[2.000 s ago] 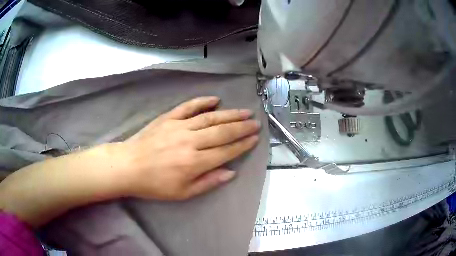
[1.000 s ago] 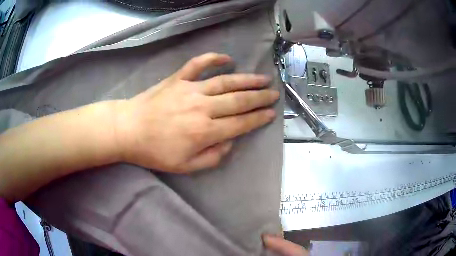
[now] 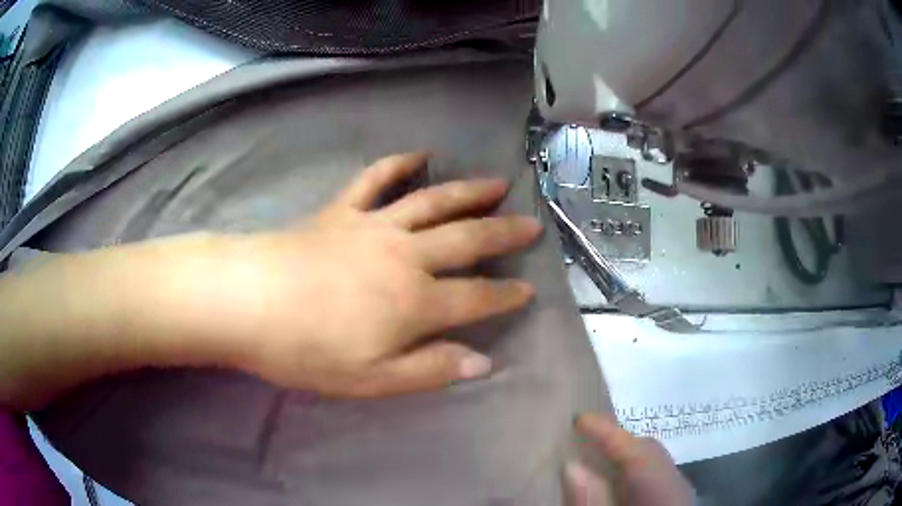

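A grey-taupe garment piece [image 3: 415, 435] lies spread over the machine table, its right edge running from the presser foot [image 3: 537, 138] down to the front. My left hand [image 3: 366, 287] lies flat on the cloth with its fingers spread, left of the metal folder arm [image 3: 593, 262]. My right hand [image 3: 633, 469] is at the bottom, cut off by the picture's edge, with its fingertips at the cloth's right edge; its thumb side is partly hidden. The needle is too small to make out.
The sewing machine head [image 3: 712, 89] fills the upper right. A dark mesh panel [image 3: 346, 25] lies behind the cloth. A knurled knob [image 3: 716, 233] and green scissor handles [image 3: 806, 237] are right of the foot. Ruler tape [image 3: 752, 400] runs along the table's front edge.
My right hand has come further into view at the cloth's edge. My left hand's fingers are more spread. The cloth's right edge now slants outward towards the front, and its folds have shifted.
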